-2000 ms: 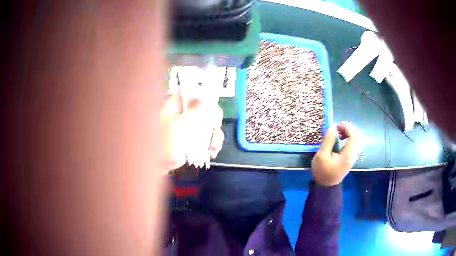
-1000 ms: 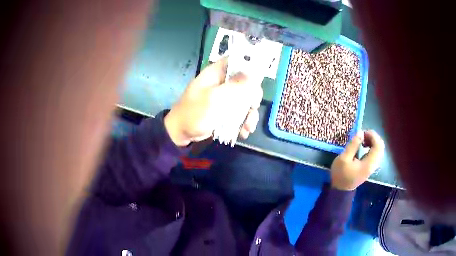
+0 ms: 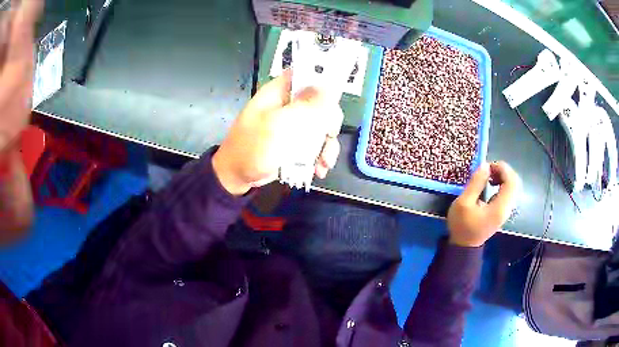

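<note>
My left hand (image 3: 271,135) is closed around a white plastic housing (image 3: 317,74). The housing's head lies over the light metal press fixture (image 3: 353,76), under the green pneumatic press (image 3: 339,20). Its forked tail points toward me past the bench edge. The blue parts tray (image 3: 484,108), full of tiny copper-coloured parts (image 3: 427,108), stands right of the press. My right hand (image 3: 480,203) is at the tray's near right corner, with thumb and index finger curled close together. Whether a small part is between the fingertips cannot be seen.
Several white housings with thin dark wires (image 3: 536,81) lie on the bench at the right. A clear plastic bag (image 3: 49,66) lies at the far left. A red stool (image 3: 64,169) stands below the bench edge. A blurred skin-coloured shape (image 3: 13,115) fills the left edge.
The blurred dark shapes that covered both sides have mostly cleared, and the view has shifted. My left hand still holds the housing at the press. My right hand stays by the tray corner.
</note>
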